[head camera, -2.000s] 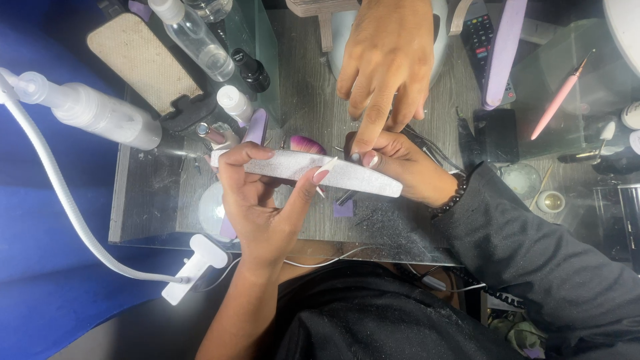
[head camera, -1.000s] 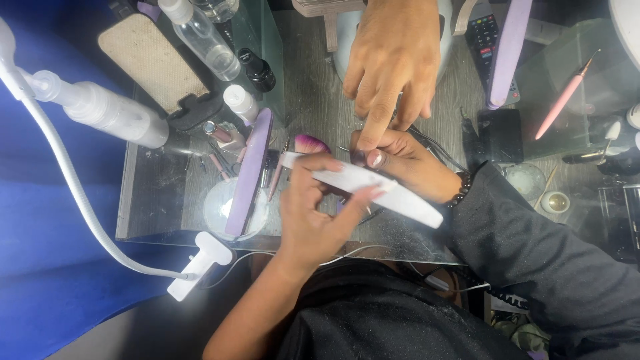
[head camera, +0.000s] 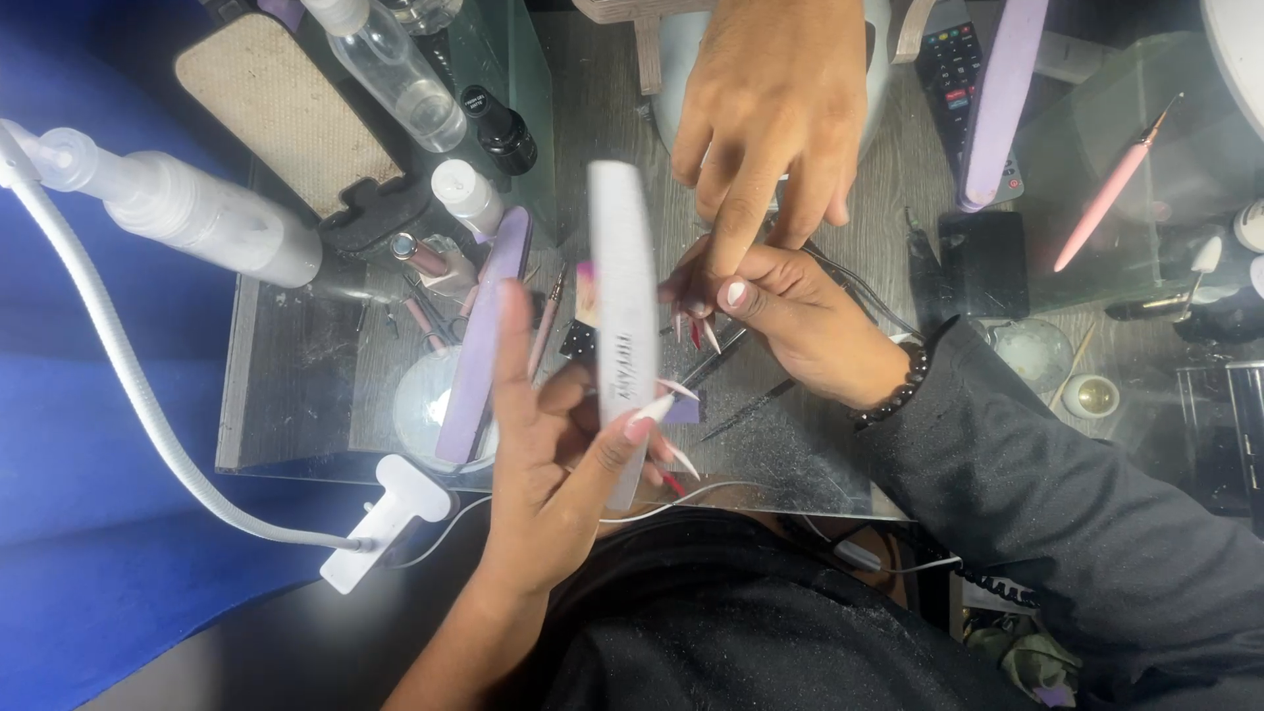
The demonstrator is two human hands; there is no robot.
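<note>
My left hand [head camera: 563,444] grips a white nail file [head camera: 624,286] near its lower end, and the file stands nearly upright in view, slightly blurred. Its face bears printed writing. My right hand [head camera: 800,316], with a black beaded bracelet [head camera: 894,400] at the wrist, pinches a fingertip of another person's hand [head camera: 780,118], which reaches in from the top with its palm down. The long nails of both my hands are partly white and red. A pink-tipped brush [head camera: 587,296] lies behind the file, partly hidden.
Lilac files [head camera: 484,341] [head camera: 1002,109] lie left and right. Spray and pump bottles [head camera: 212,217], a black bottle [head camera: 502,133] and a white-capped bottle [head camera: 466,196] stand at the left. A white clamp [head camera: 380,523] grips the table edge. At right are a remote [head camera: 953,99], a pink tool [head camera: 1106,202] and a small jar [head camera: 1091,396].
The white file has turned from lying across the view to nearly upright, away from the other person's fingers. My right hand still holds that person's finger.
</note>
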